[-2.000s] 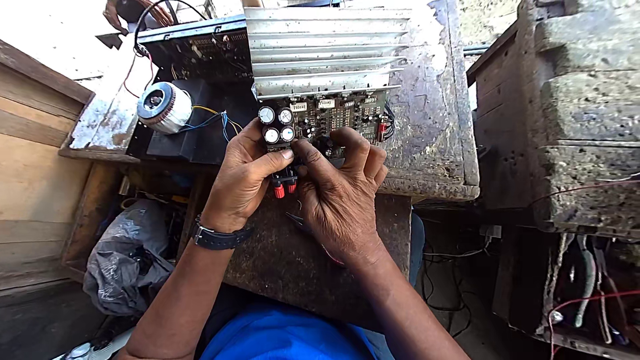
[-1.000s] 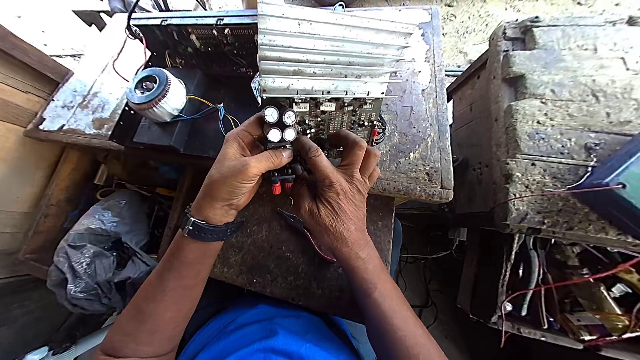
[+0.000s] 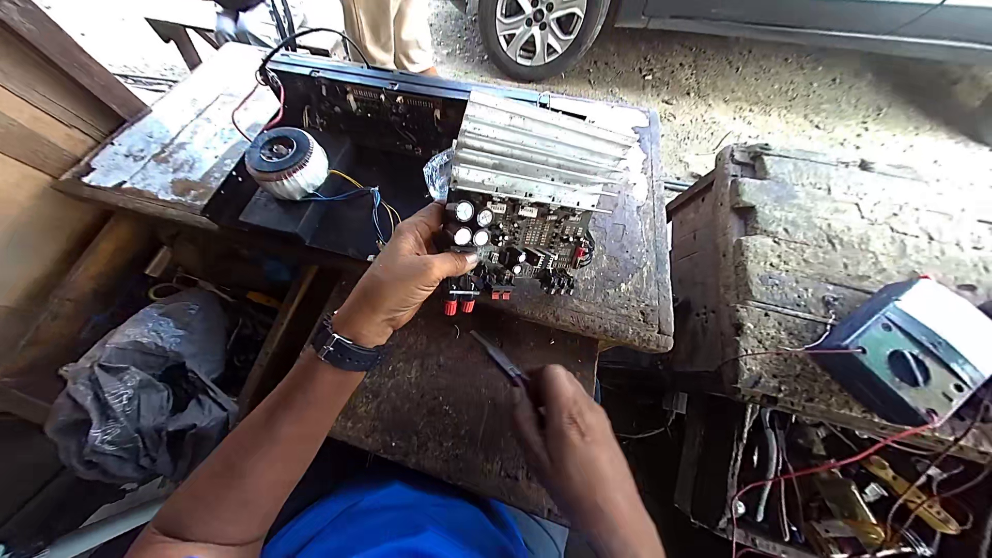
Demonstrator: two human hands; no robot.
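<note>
My left hand (image 3: 411, 271) grips the left edge of an amplifier circuit board (image 3: 535, 236), its thumb on the front near the capacitors (image 3: 473, 223). A finned aluminium heatsink (image 3: 542, 151) is joined to the board's far side. Red-capped binding posts (image 3: 459, 307) stick out at its near edge. Below and right of the board, my right hand (image 3: 562, 418) is closed around a slim metal tool (image 3: 500, 356), perhaps tweezers, with its tip pointing up and left. A toroidal transformer (image 3: 287, 164) sits in the open black chassis (image 3: 349, 116) at the left.
A wooden bench (image 3: 647, 287) bears the chassis. At right, a meter-like box (image 3: 903, 356) with a knob and red wire rests on a rough wooden box (image 3: 814, 232), above a tray of tools. A plastic bag (image 3: 143, 387) lies lower left. Behind are a person's legs (image 3: 387, 35) and a car wheel (image 3: 542, 31).
My right hand has left the board and moved down toward me, and now holds the slim tool. My left hand keeps its grip on the board. The view has shifted upward.
</note>
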